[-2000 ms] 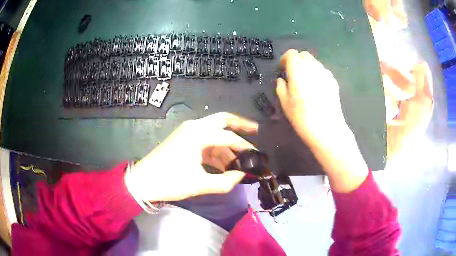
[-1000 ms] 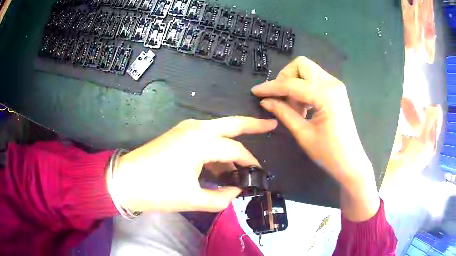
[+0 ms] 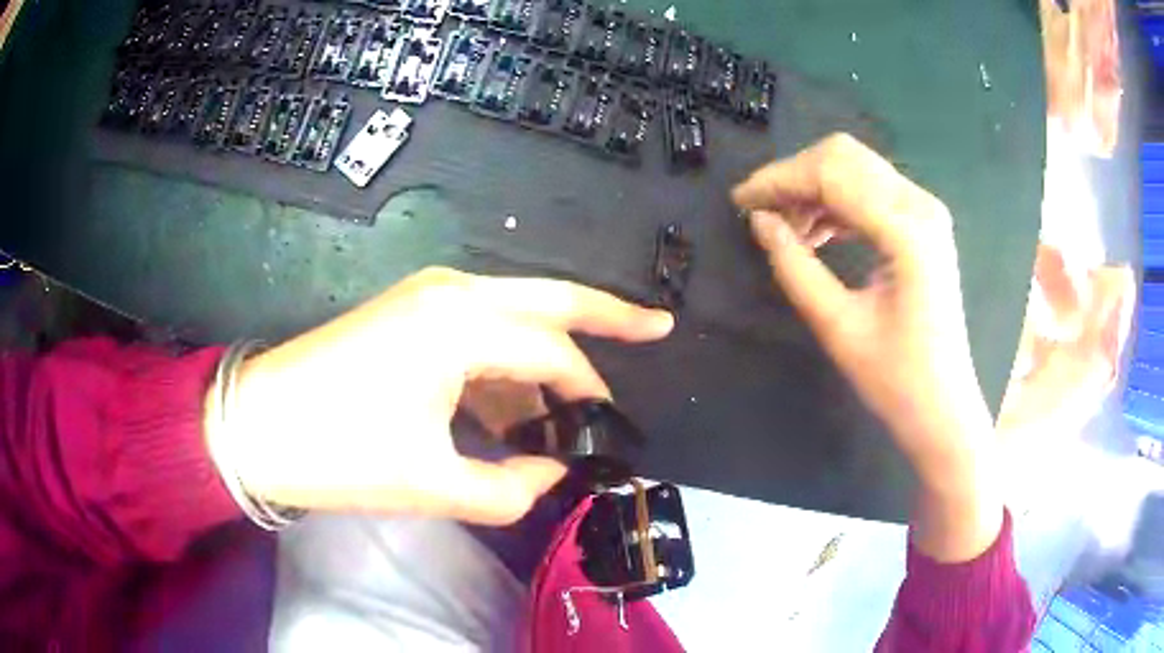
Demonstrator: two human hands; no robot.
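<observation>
My left hand (image 3: 396, 396) holds a joined socket assembly (image 3: 590, 440) between thumb and fingers, low in front of me. A second black housing (image 3: 657, 536) with a copper-coloured strip across it hangs from its lower right. My left index finger is stretched out to the right. A single small black insert block (image 3: 671, 262) lies on the dark mat just beyond that fingertip. My right hand (image 3: 881, 255) is raised over the mat's right part, thumb and index fingertips slightly apart, with nothing visible between them. Insert blocks (image 3: 543, 89) stand in tight rows on the mat.
A pale insert (image 3: 373, 147) lies below the rows on the dark mat (image 3: 549, 211). The green bench top (image 3: 243, 242) surrounds the mat. Pinkish plastic wrapping (image 3: 1066, 344) and blue bins (image 3: 1140, 191) are at the right.
Since one second ago, my right hand has moved right, away from the left fingertip, and the lone block now shows between the hands. My left hand and the assembly have shifted slightly left.
</observation>
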